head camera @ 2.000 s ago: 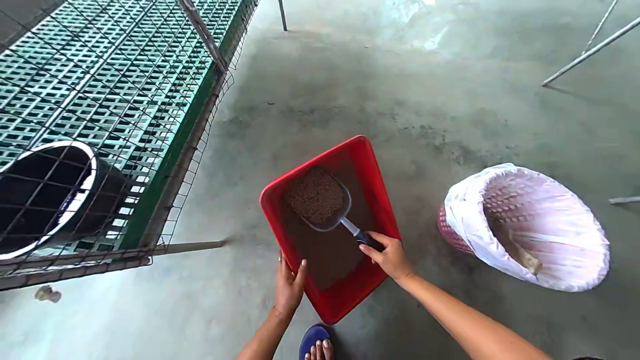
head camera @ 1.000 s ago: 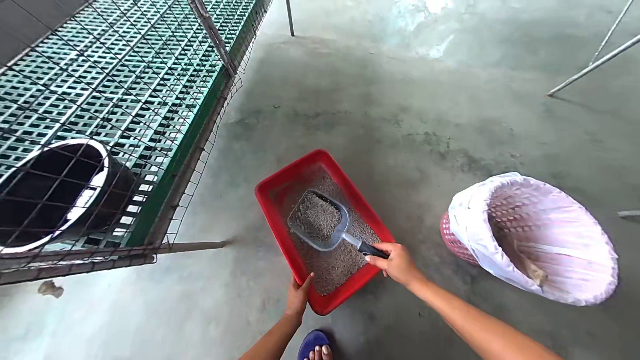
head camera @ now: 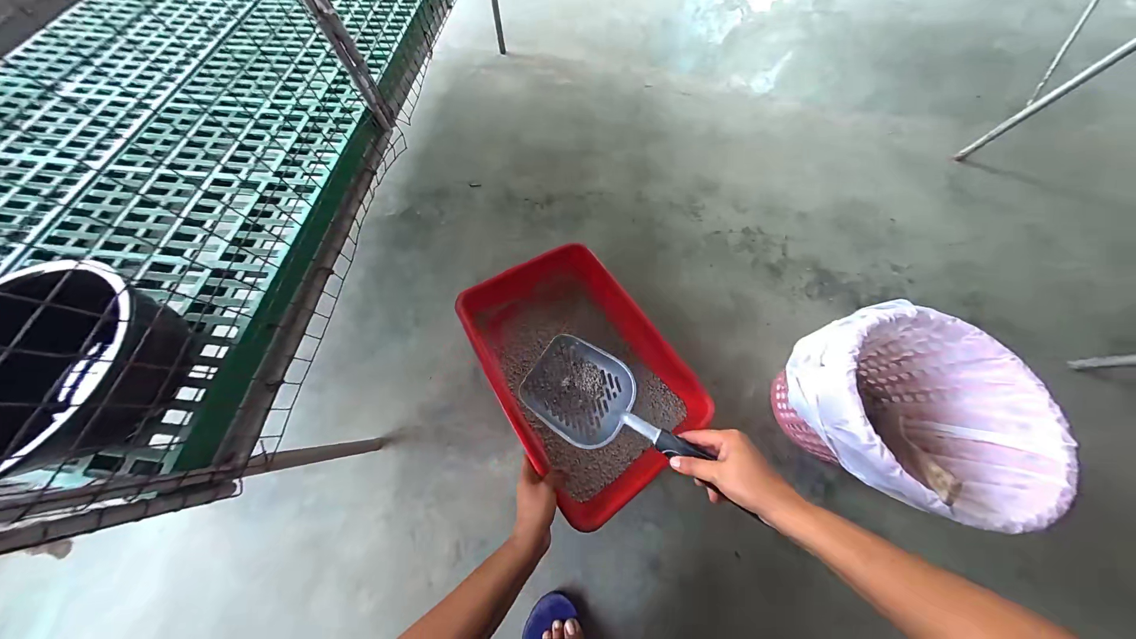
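Observation:
A red plastic litter tray [head camera: 652, 330] with brownish-grey granular litter [head camera: 590, 470] is in the middle of the view. My left hand [head camera: 535, 501] grips the tray's near left side, its fingers partly hidden by the wall. My right hand [head camera: 728, 466] is closed around the black handle of a slotted metal litter scoop [head camera: 590, 390], whose head is over the litter inside the tray. A little litter lies in the scoop, and several of its slots show.
To the right stands a pink perforated basket [head camera: 794, 417] lined with a white bag [head camera: 830, 373]. At the left, a wire cage [head camera: 342, 58] with a green slatted floor [head camera: 177, 115] holds a black bucket [head camera: 151, 373]. Metal legs [head camera: 1047, 99] rest on the concrete floor at upper right.
The scoop was heaped with granules two seconds ago; now only a little remains. Litter covers more of the tray's bottom, and a faint dusty haze hangs over it.

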